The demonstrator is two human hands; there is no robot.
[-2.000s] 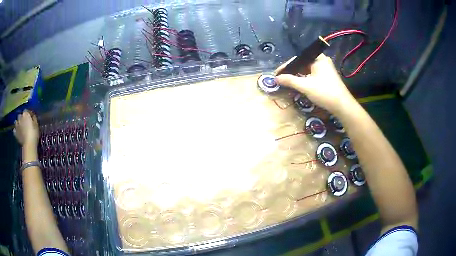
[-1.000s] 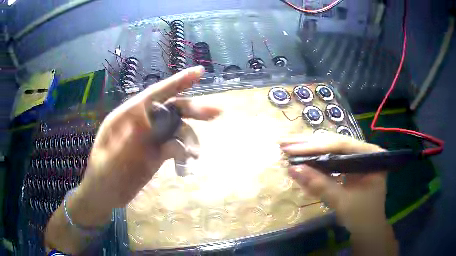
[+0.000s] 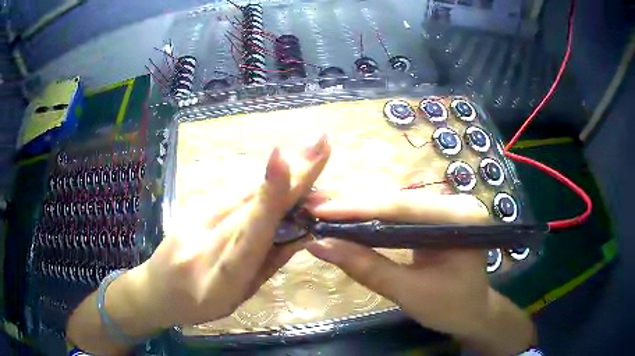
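Note:
My left hand (image 3: 223, 257) is over the front tray and holds a dark round speaker (image 3: 291, 231) between its fingers. My right hand (image 3: 425, 271) holds a black test probe (image 3: 432, 235) lying level, its tip at the speaker; the fingers partly hide the contact. A red cable (image 3: 550, 172) runs from the probe's right end. The clear front tray (image 3: 334, 325) over a tan sheet glares white in the middle. Speakers with pale rings (image 3: 448, 141) sit in pockets along its right side, some partly hidden by my right hand.
A side tray (image 3: 90, 208) with rows of dark discs stands left. Rear trays hold ribbed stacks of discs (image 3: 253, 45) and loose discs (image 3: 366, 66). A blue bin with a yellow top (image 3: 50, 111) is at far left. Green mat with yellow tape (image 3: 567, 281) shows right.
My left hand came from the side tray with a speaker and moved right to the probe. My right hand let go of the speaker at the tray's top right; the probe now lies level and further left.

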